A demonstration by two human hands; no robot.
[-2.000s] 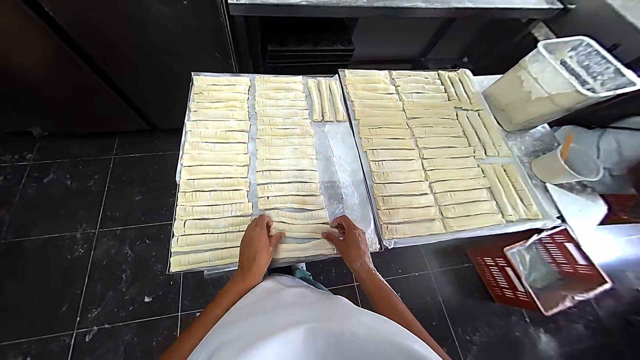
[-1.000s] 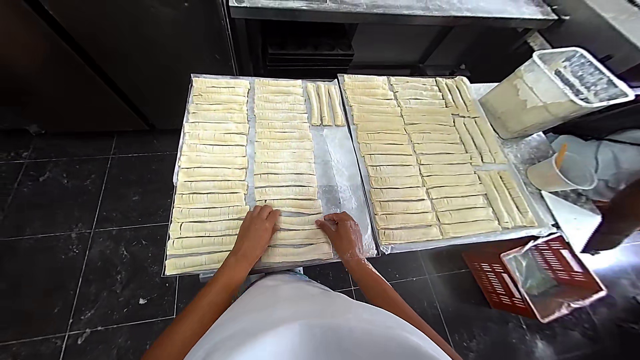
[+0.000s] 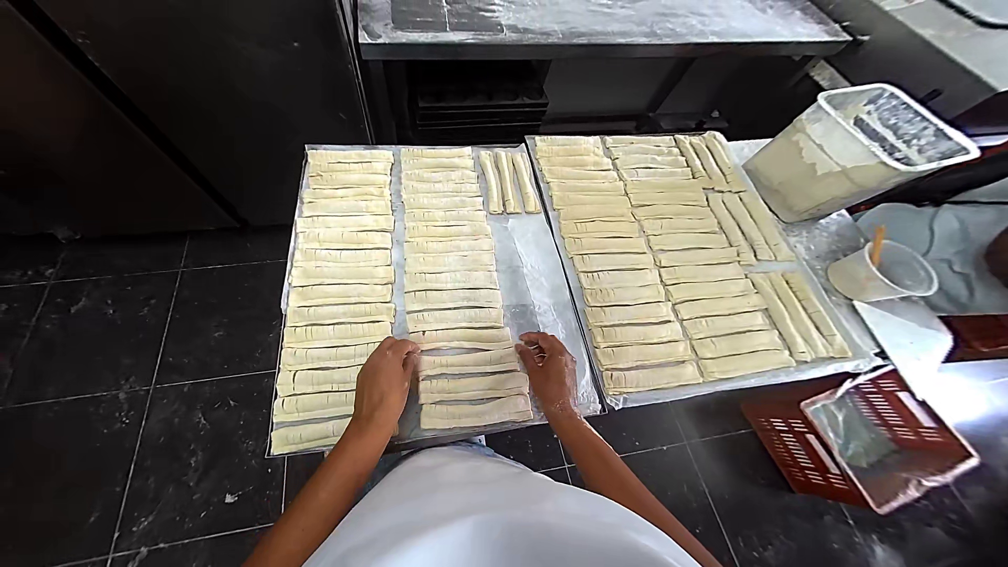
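Note:
Two lined baking trays lie side by side, bearing rows of pale dough strips. On the left tray (image 3: 524, 303), my left hand (image 3: 386, 378) is at the left end of a dough strip (image 3: 468, 361) in the second column, fingertips close to it. My right hand (image 3: 549, 370) is at that strip's right end, its thumb and fingers curled and apart. Whether the fingertips touch the dough cannot be told. Three strips (image 3: 508, 183) lie lengthwise at the tray's top right. The right tray (image 3: 654, 386) holds two columns of crosswise strips and a third of lengthwise ones.
Right of the trays stand a flour-dusted plastic bin (image 3: 827, 157) and a plastic cup (image 3: 882, 272) with an orange handle in it. A red plastic crate (image 3: 811, 449) is on the dark tiled floor at lower right. A floured worktop (image 3: 598, 24) runs along the back.
Both hands have moved a little away from my body along the second column. More of the strips nearest me in that column now show between my hands.

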